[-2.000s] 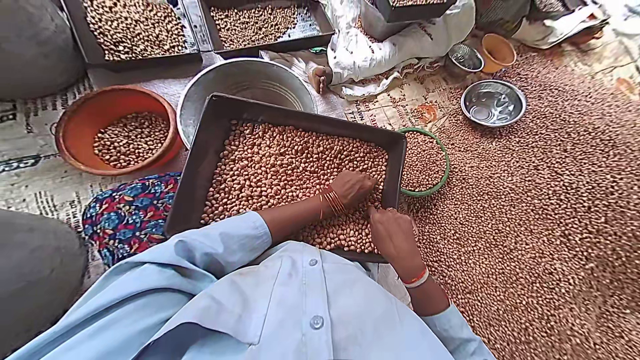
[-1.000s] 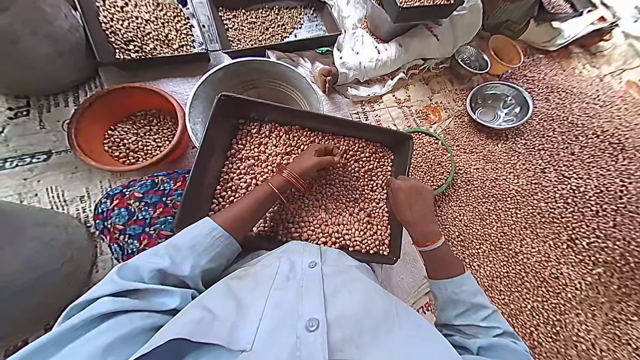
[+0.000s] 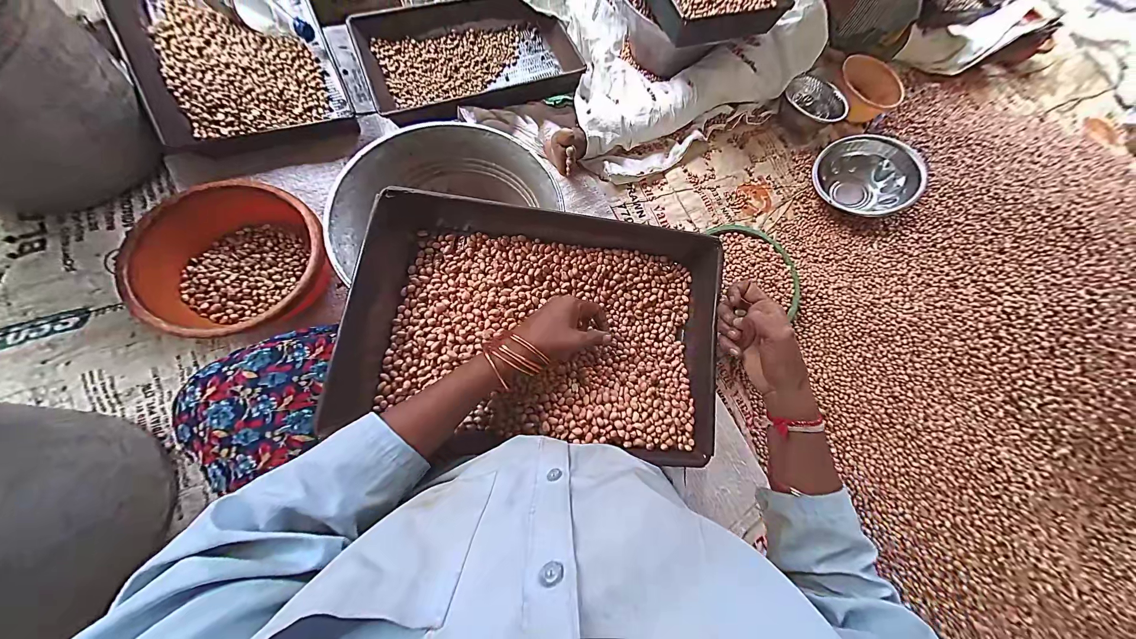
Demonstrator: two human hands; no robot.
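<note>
A dark rectangular metal tray (image 3: pixel 568 217) lies tilted across my lap, filled with reddish-brown nuts (image 3: pixel 515 275) that look like shelled peanuts. My left hand (image 3: pixel 568 328), with thin orange bangles at the wrist, is over the nuts near the tray's middle, its thumb and fingertips pinched together; whether a nut is between them cannot be told. My right hand (image 3: pixel 754 333), with a red and white band, is just outside the tray's right wall, fingers curled, above a green-rimmed round container (image 3: pixel 792 266) of nuts. What it may hold is hidden.
Nuts (image 3: pixel 994 355) are spread widely over the floor at right. An orange bowl (image 3: pixel 133 293) with nuts and a metal basin (image 3: pixel 355 186) are beyond the tray at left. Two more trays stand at the back; steel bowls (image 3: pixel 870 175) sit at upper right. Another person's foot (image 3: pixel 565 149) is behind.
My right hand has left the tray's right edge and is now outside it. My left hand has moved from the tray's right side toward its middle over the two seconds.
</note>
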